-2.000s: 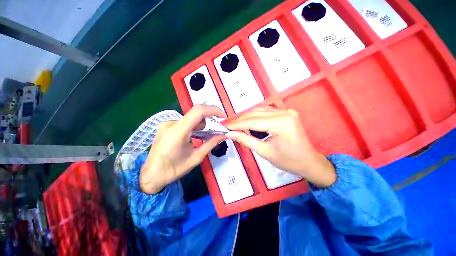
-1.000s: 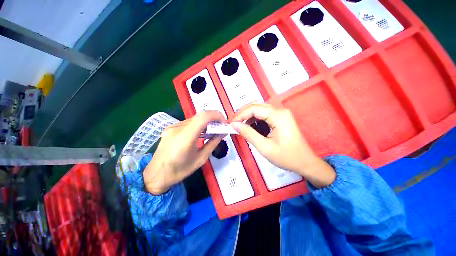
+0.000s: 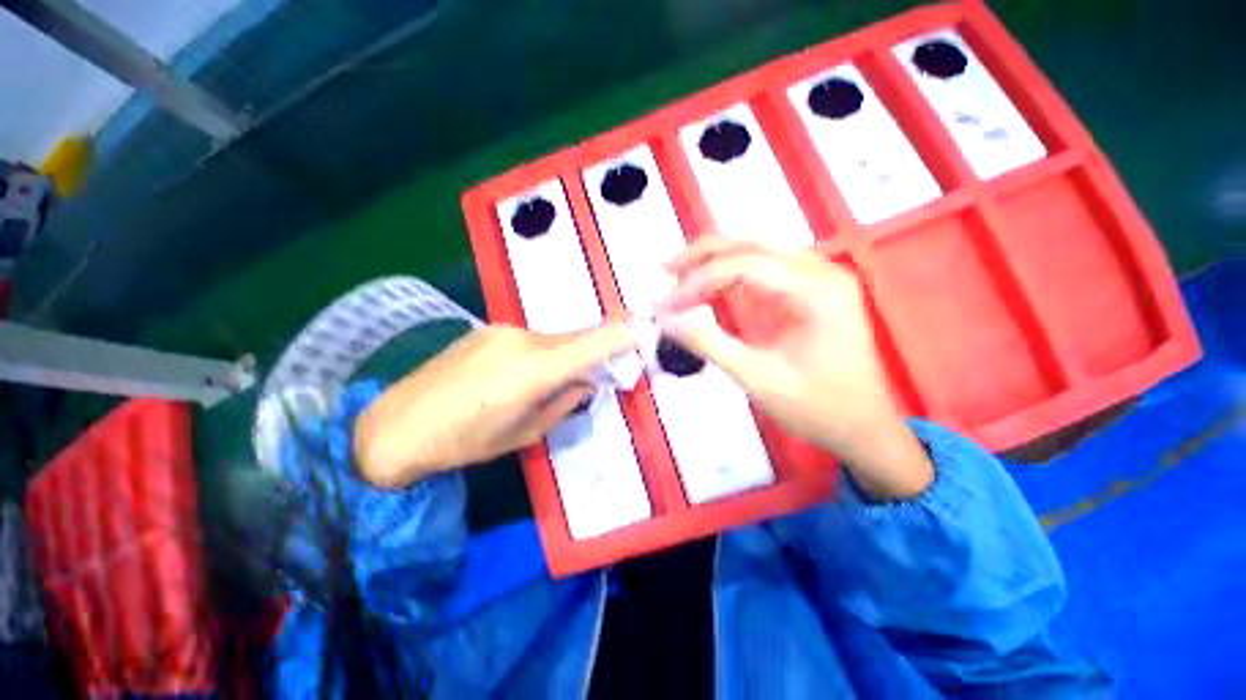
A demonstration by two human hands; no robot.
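A white label strip [image 3: 369, 326] with rows of small dark print curls at the left of the red foam tray [image 3: 943, 321]. My left hand [image 3: 472, 397] grips the strip's whitish free end over the tray. My right hand [image 3: 806, 342] is beside it, fingertips pinched together at the end of the strip; whether a separate label is between them is blurred. White units [image 3: 727, 445] with black round parts lie in the whole upper row and in two lower pockets at the left. The hands partly cover some units.
Spare red trays [image 3: 123, 547] stand at the left edge. A grey metal bar [image 3: 116, 367] reaches in from the left, and another bar [image 3: 137, 69] is at the top left. The dark green work surface [image 3: 342, 178] lies behind the tray. Blue floor shows at the right.
The view has shifted, showing the top-right unit whole. My left hand has turned flatter, with its fingers pointing right. The strip's coil shows larger and farther left. The right fingertips still meet the left ones.
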